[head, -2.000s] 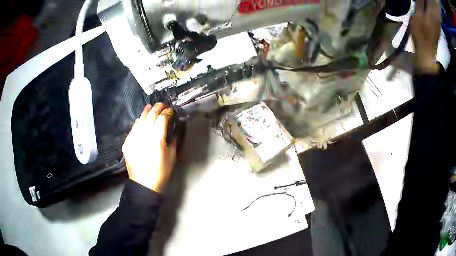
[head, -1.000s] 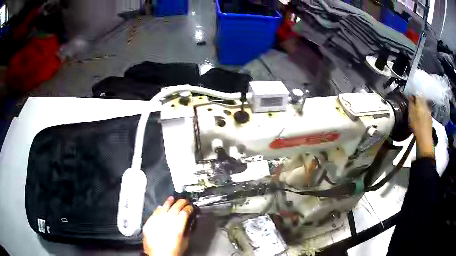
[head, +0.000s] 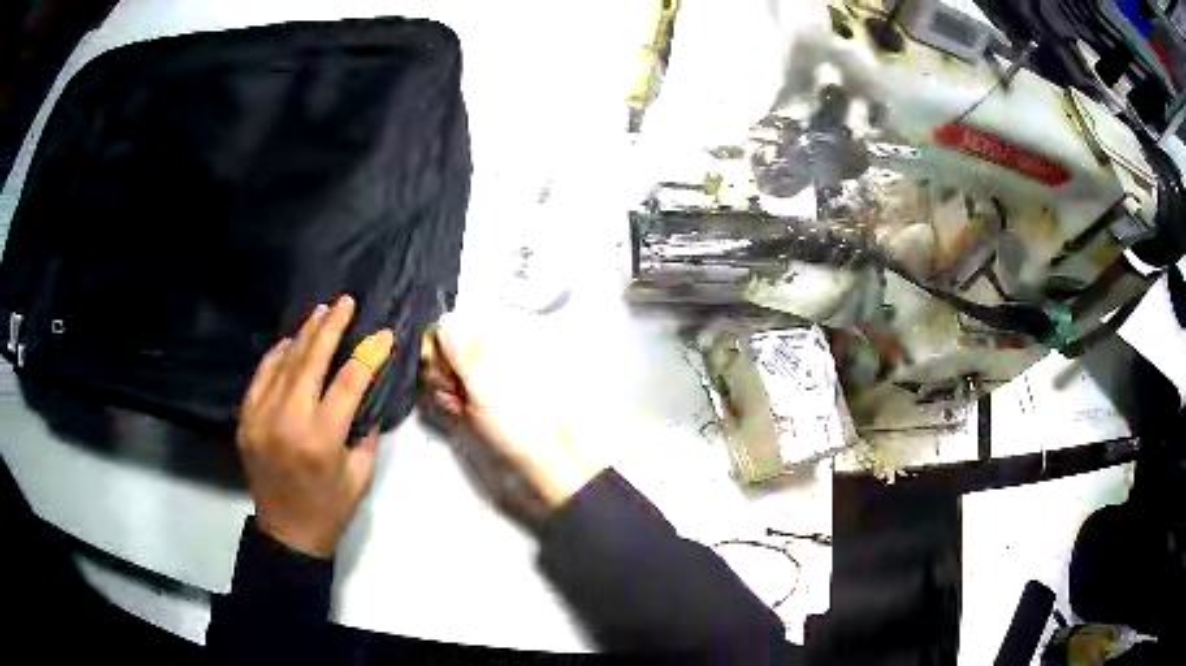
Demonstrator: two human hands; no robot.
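Note:
The large black bag (head: 247,195) lies flat on the white tabletop at the left, away from the machine arm. My left hand (head: 306,436) rests over its lower right corner, fingers spread on the fabric and thumb by the edge. An orange-yellow band shows on one finger. My right hand (head: 475,416) is closed at the bag's right edge, close to my left fingertips. A small pale tip, apparently of thread snips (head: 444,306), sticks out of it; the rest is hidden in the hand.
The sewing machine (head: 1014,130) stands at the upper right, its dark arm (head: 728,254) pointing at the bag. A yellowish packet with a white label (head: 793,403) lies below the arm. A thin dark cord (head: 780,559) curls nearer me. A yellow object (head: 654,59) lies at the top.
The bag has come away from the machine arm to the left. My right hand has left the machine's handwheel end and reached the bag's edge. The view has tilted down; the lamp is out of view.

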